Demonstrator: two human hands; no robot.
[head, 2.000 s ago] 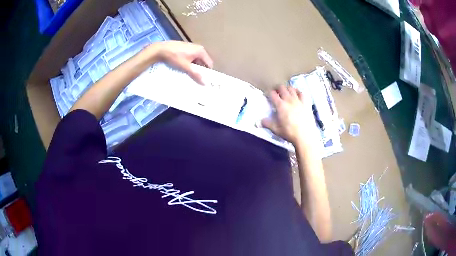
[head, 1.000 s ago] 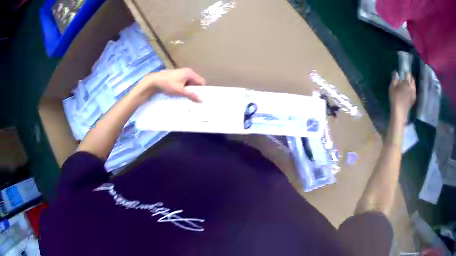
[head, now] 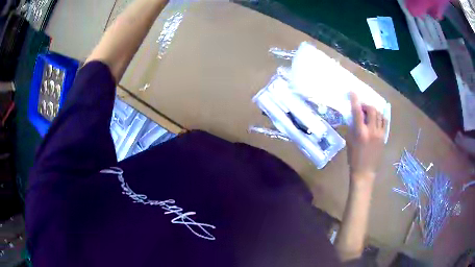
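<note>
A white retail box (head: 328, 73), washed out by glare, lies on the brown cardboard. My right hand (head: 367, 125) is at its near right end with fingers curled on it; the fingertip contact is partly hidden. A translucent tray (head: 281, 104) lies beside the box, partly under it, with a black piece (head: 298, 123) and a small dark square (head: 324, 143) in it. My left forearm runs up to the top edge, where my left hand is cut off.
A shiny clear-wrapped strip (head: 268, 131) lies left of the tray. A pile of thin pale strands (head: 427, 195) is at right. The carton of trays (head: 133, 128) is partly hidden by my body. A blue crate (head: 39, 112) stands far left. White papers (head: 383, 33) lie on the green surface.
My left hand has let go of the white box and moved up out of the picture. My right hand has come back from the green surface to the box. The view has turned.
</note>
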